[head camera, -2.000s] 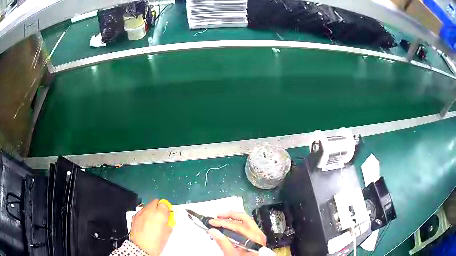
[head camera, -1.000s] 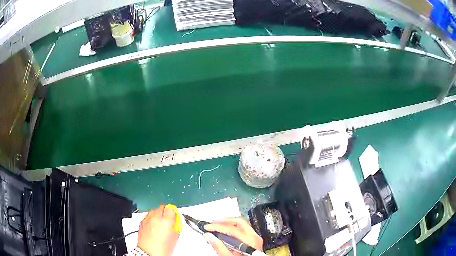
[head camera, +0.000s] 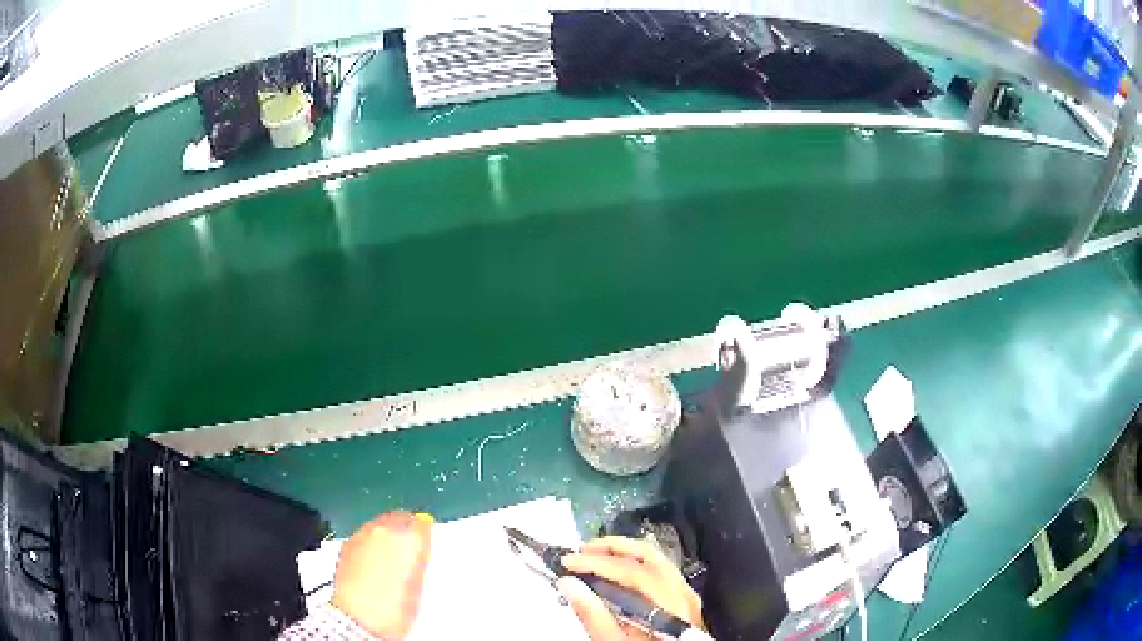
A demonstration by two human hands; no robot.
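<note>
My right hand [head camera: 645,579] holds a soldering iron [head camera: 605,586] by its dark handle, with the metal tip pointing up and left over the white work sheet [head camera: 501,538]. My left hand [head camera: 382,574] is at the left part of the sheet, fingers curled, with a bit of yellow covering at the fingertips. Whether it holds anything cannot be seen. Black panels [head camera: 226,538] stand stacked upright to the left of my left hand. The bottom edge of the picture cuts off both forearms.
A speckled round tin [head camera: 625,418] stands behind the sheet. Right of it are the dark solder feeder [head camera: 764,501] with a white spool [head camera: 783,363] and a black open box [head camera: 918,482]. The green conveyor belt [head camera: 551,251] with metal rails runs behind.
The whole view has shifted a little. My right hand with the iron has moved right, away from my left hand, and now covers part of the iron stand. The left hand has turned, showing less yellow.
</note>
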